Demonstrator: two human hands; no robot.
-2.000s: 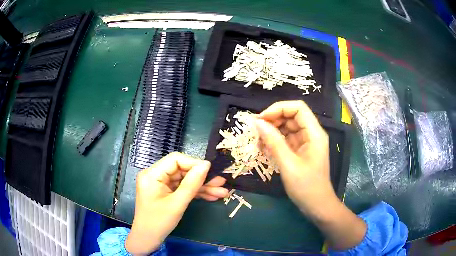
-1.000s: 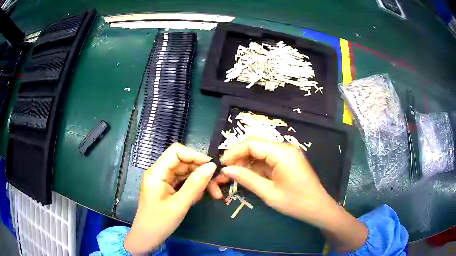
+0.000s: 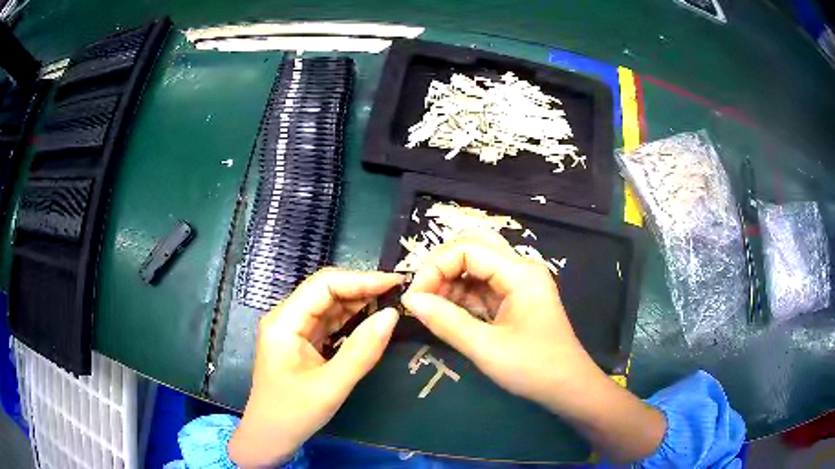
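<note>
My left hand (image 3: 320, 353) and my right hand (image 3: 490, 316) meet fingertip to fingertip at the front left corner of the near black tray (image 3: 595, 266). A small black housing (image 3: 400, 288) shows between the fingertips of my left hand, mostly hidden by them. My right fingertips touch its right end; whether they pinch a metal piece cannot be seen. Behind my right hand lies a heap of pale metal strips (image 3: 458, 227) in the near tray. A larger, whiter heap (image 3: 494, 119) lies in the far black tray (image 3: 384, 137).
Loose strips (image 3: 435, 371) lie below the near tray. A row of black housings (image 3: 298, 183) and one loose housing (image 3: 168, 252) lie left, beside a black compartment tray (image 3: 69, 183). Two clear plastic bags (image 3: 691, 229) (image 3: 795, 261) with a thin dark tool (image 3: 753, 238) between them lie right.
My right hand has moved from the near heap down and left to my left fingertips. Some strips in the near heap have spread to the right.
</note>
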